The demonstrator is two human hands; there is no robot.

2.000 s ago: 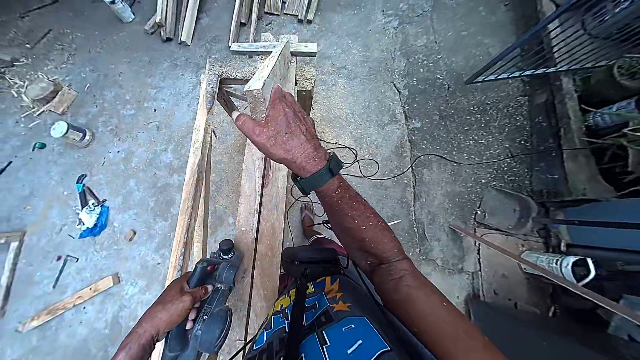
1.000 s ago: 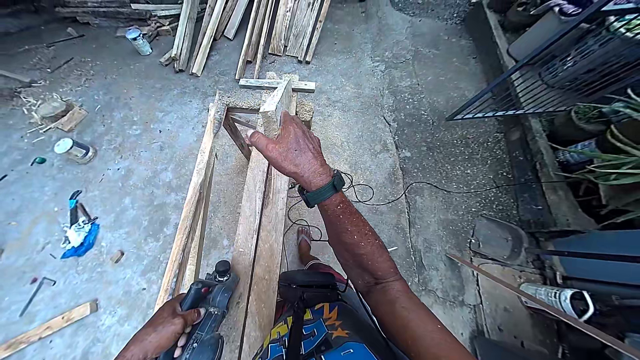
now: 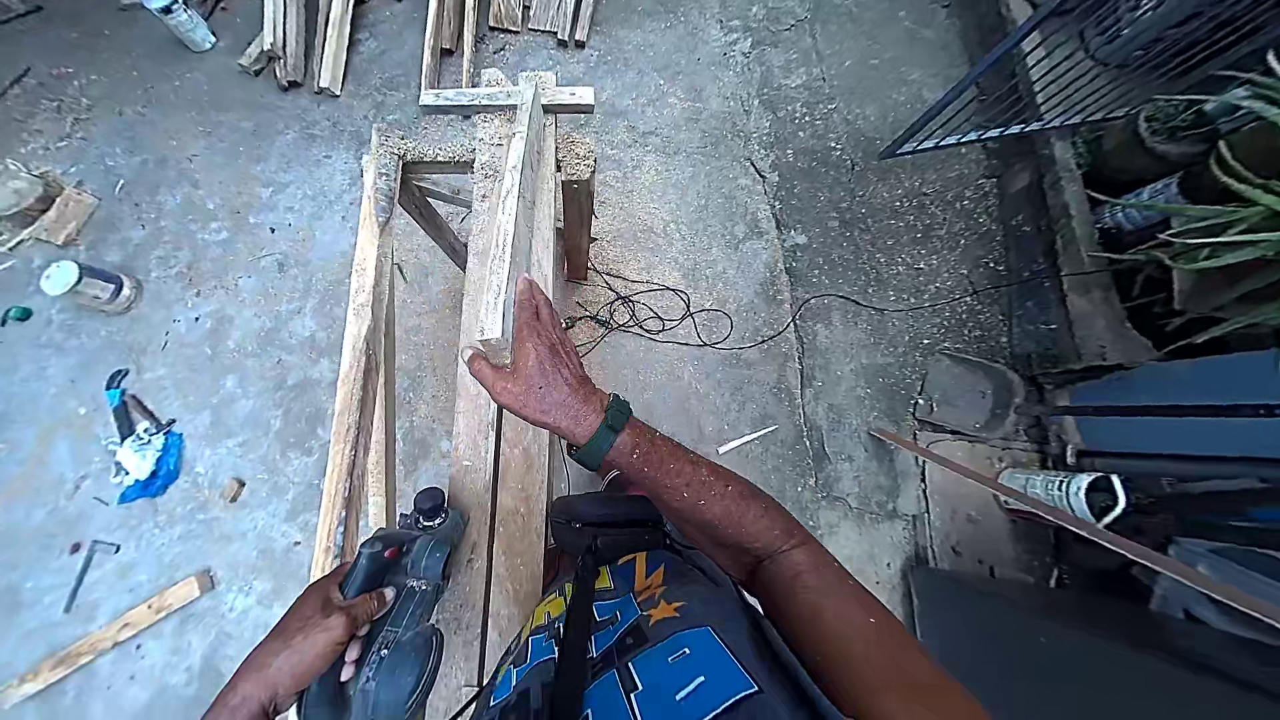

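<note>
My left hand (image 3: 325, 635) grips the handle of a dark electric hand planer (image 3: 390, 610), low in the view beside the bench boards. A wooden board (image 3: 515, 220) stands on edge along the wooden bench planks (image 3: 475, 470), its far end by a short wooden crosspiece (image 3: 570, 99). My right hand (image 3: 540, 370), with a green-banded watch on the wrist, holds the board's near end, thumb on the left side and fingers on the right. Wood shavings cover the far end of the bench and speckle my right forearm.
A long timber (image 3: 360, 370) leans along the bench's left side. A black cable (image 3: 700, 325) coils on the concrete floor at right. Left lie a can (image 3: 90, 287), a hammer-like tool (image 3: 122, 405) and a wood offcut (image 3: 110, 635). A metal grille (image 3: 1000, 85) and a dustpan-like scoop (image 3: 968, 395) are at right.
My right hand has moved back toward my body, from farther along the board to its near end. The planer stays in my left hand. The view has shifted somewhat.
</note>
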